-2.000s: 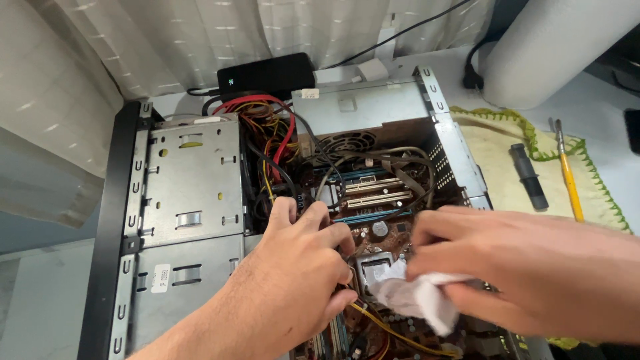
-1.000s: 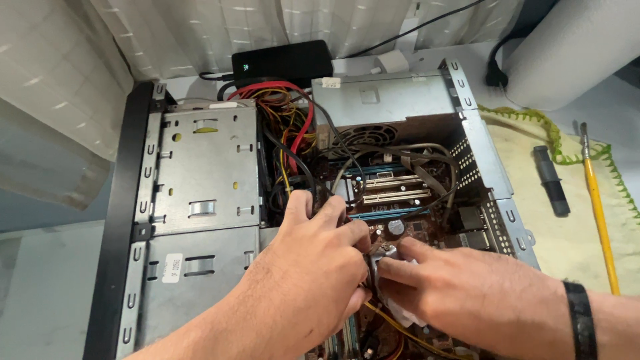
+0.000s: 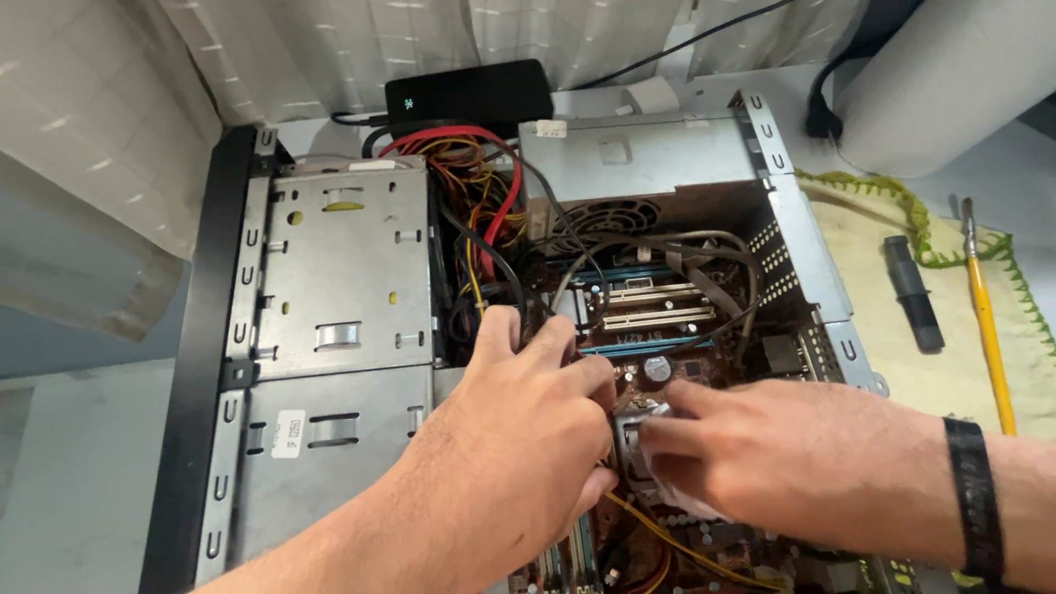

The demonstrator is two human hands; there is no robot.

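Note:
An uncovered desktop computer case (image 3: 780, 157) lies on its side with its motherboard (image 3: 660, 351) showing. My right hand (image 3: 742, 450) grips a white tissue or cloth (image 3: 689, 499) and presses it at the metal CPU socket frame (image 3: 631, 450), which the fingers partly cover. My left hand (image 3: 536, 412) reaches in beside the drive cage, fingertips down among black and yellow cables (image 3: 487, 247); what they touch, and whether they grip anything, is hidden. White expansion slots (image 3: 660, 305) lie beyond both hands, below the power supply (image 3: 643, 157) and its fan.
The metal drive cage (image 3: 346, 272) fills the case's left side. Behind the case sits a black box-shaped device (image 3: 470, 91) with a cable. To the right, a yellow-handled brush (image 3: 988, 330) and a black tool (image 3: 913, 293) lie on a cream cloth (image 3: 858, 239), near a white paper roll (image 3: 932, 91).
My right hand has moved down and in over the CPU socket with the white tissue, which hung plainly visible two seconds ago. My left hand stays by the cables.

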